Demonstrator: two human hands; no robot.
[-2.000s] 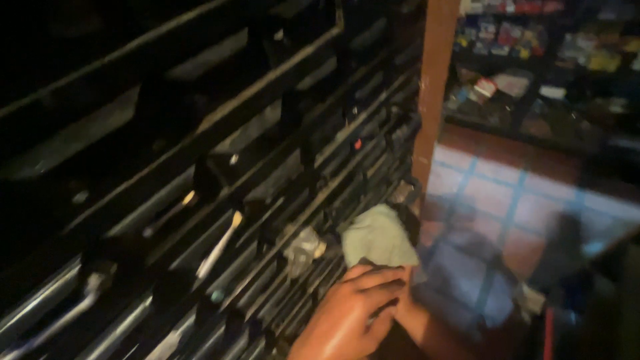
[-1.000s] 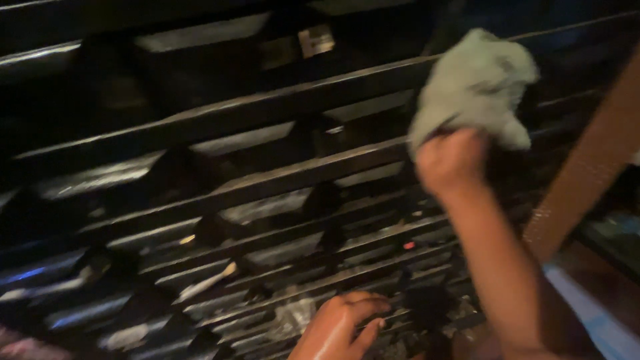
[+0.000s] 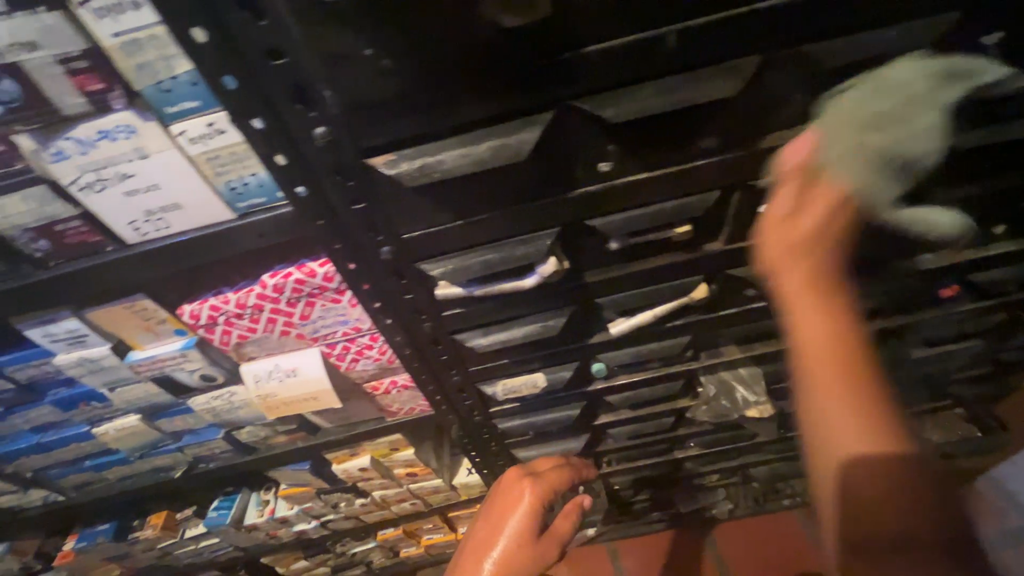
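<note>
A greenish-grey cloth [image 3: 896, 132], blurred, is gripped in my right hand [image 3: 808, 212] at the upper right, over the black slatted rack [image 3: 680, 172]. My left hand [image 3: 528, 512] rests against the lower part of the rack near its perforated upright, fingers slightly curled; whether it grips the rack cannot be told. Between the slats lie thin pale pieces [image 3: 660, 310] and a crumpled clear plastic bag [image 3: 732, 392], left of my right forearm.
A perforated black metal upright [image 3: 320, 136] divides the rack from shelves at the left, packed with small cardboard boxes [image 3: 152, 172], some bearing writing. Red-and-white patterned boxes [image 3: 280, 308] stand on the middle shelf. Reddish floor tiles [image 3: 752, 544] show at the bottom.
Two seconds ago the cloth was low, close to my left hand; it then rose with my right hand over the slats. The view has shifted left, bringing in the shelves of boxes.
</note>
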